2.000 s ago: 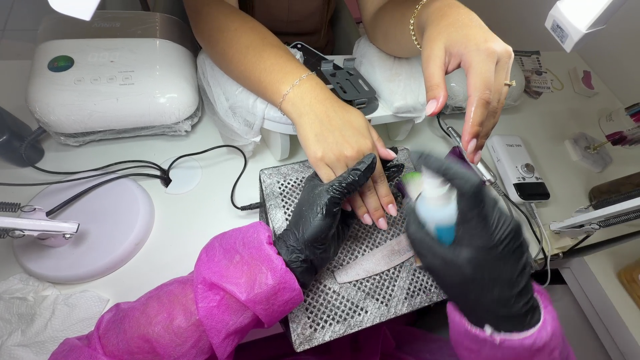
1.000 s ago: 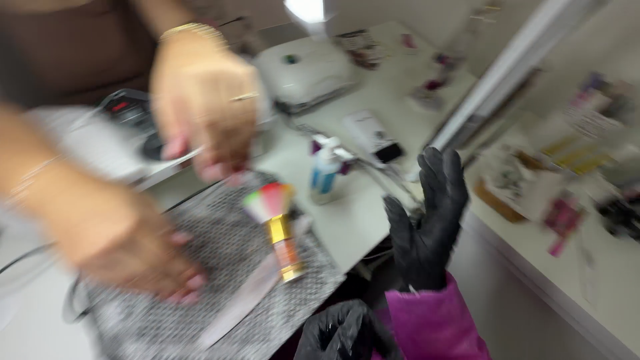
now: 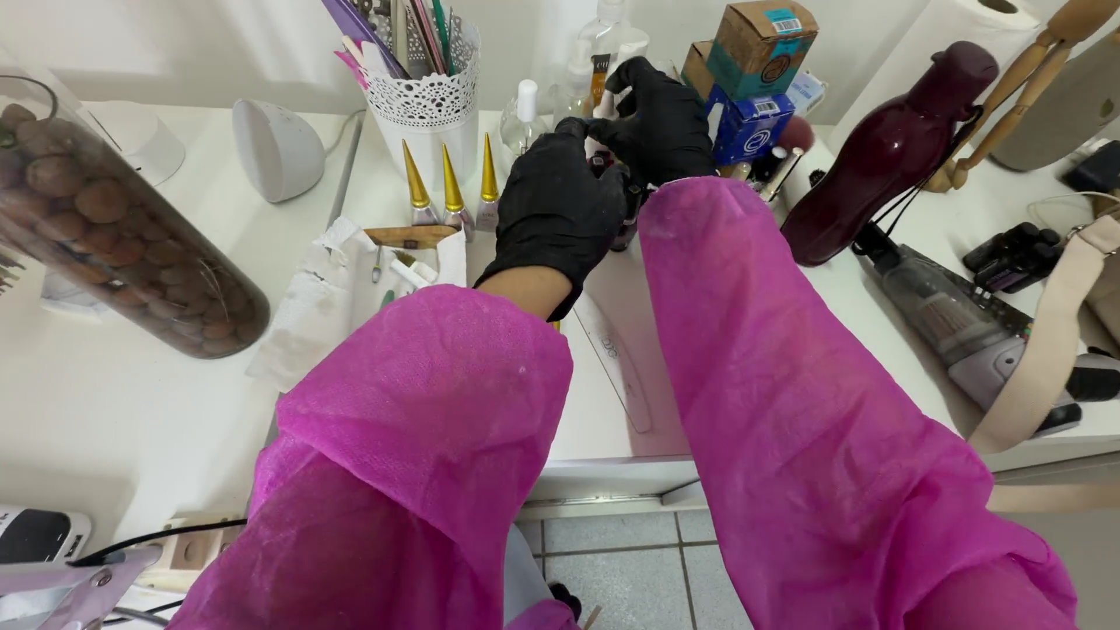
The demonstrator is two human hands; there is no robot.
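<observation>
Black gloves and pink sleeves cover both my arms. My left hand (image 3: 560, 197) reaches among small bottles at the back of the white table, its fingertips close to my right hand (image 3: 656, 122). The right fingers are bent around something pale, perhaps a bottle top, mostly hidden by the gloves. Just left of them stands a clear bottle with a white dropper top (image 3: 526, 114). A clear pump bottle (image 3: 612, 39) rises behind. Dark small bottles (image 3: 625, 223) show partly beneath my hands. What either hand grips is hidden.
Gold-capped tubes (image 3: 452, 184) stand before a white lace-edged pot (image 3: 424, 114). At right are small boxes (image 3: 761, 48), a dark red bottle (image 3: 884, 166) and a handheld vacuum (image 3: 954, 324). A nail file (image 3: 612, 363) lies near the front edge; a tall glass vase (image 3: 131, 227) leans into view at left.
The view has swung to another part of the workplace. My hands, earlier at another person's hand with a bottle in my right, are now among the bottles at the back.
</observation>
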